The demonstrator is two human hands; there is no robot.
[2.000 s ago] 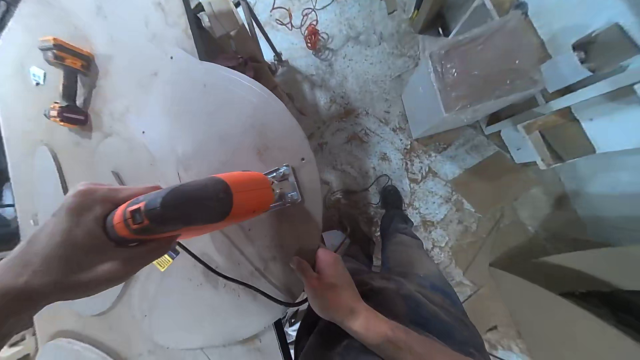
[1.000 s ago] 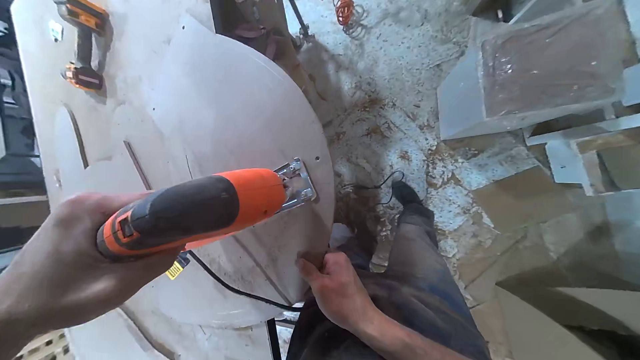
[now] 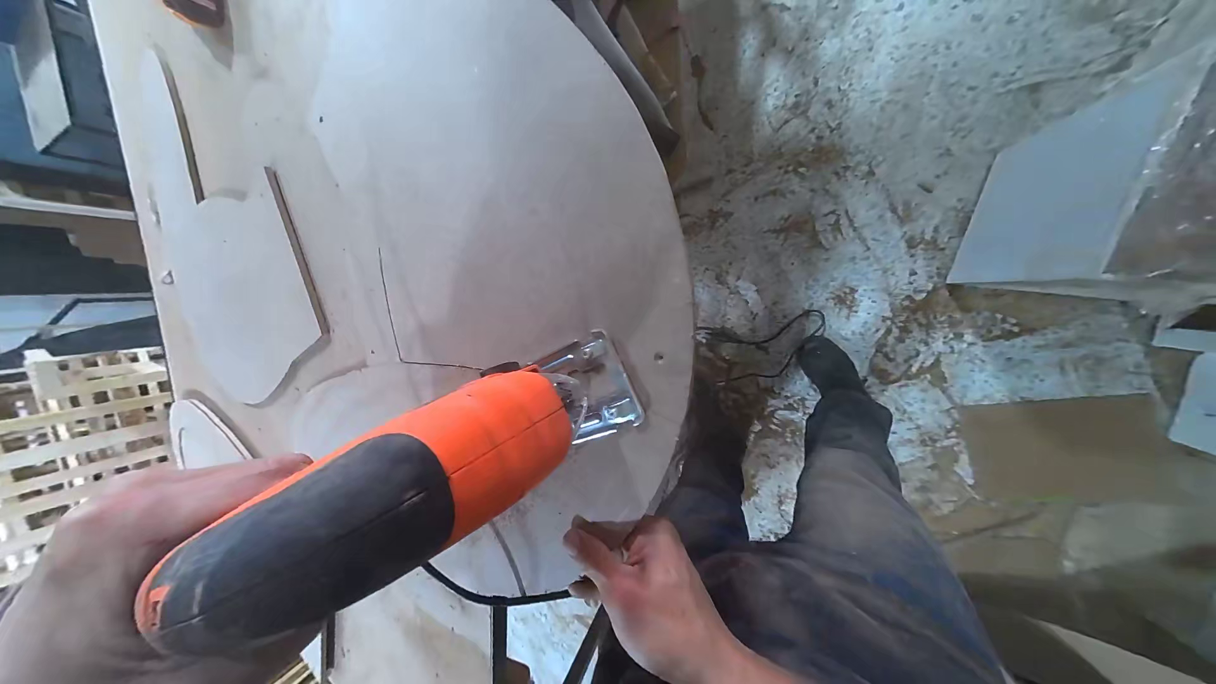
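Observation:
My left hand (image 3: 171,560) is wrapped around the orange-and-black body of a jigsaw (image 3: 380,494). The jigsaw's metal base plate (image 3: 608,389) rests flat on a large pale panel with a rounded edge (image 3: 532,190), near a small hole. A thin dark line with a corner runs across the panel to the jigsaw's front. My right hand (image 3: 655,589) pinches the panel's lower edge between thumb and fingers. The black power cord (image 3: 494,598) runs from under the jigsaw to beside the right fingertips. The blade is hidden.
Cut, curved pale pieces (image 3: 237,285) lie on the table at left. Part of a power tool (image 3: 195,8) shows at the top left. A slatted wooden pallet (image 3: 76,418) stands beyond the table. My foot (image 3: 831,366) is near a thin cable on the dusty floor; boards (image 3: 1064,446) lie right.
The jigsaw now sits lower along the rounded panel, nearer my right hand, which still holds the edge. The view has moved closer, and most of the orange-and-black cordless tool has left it.

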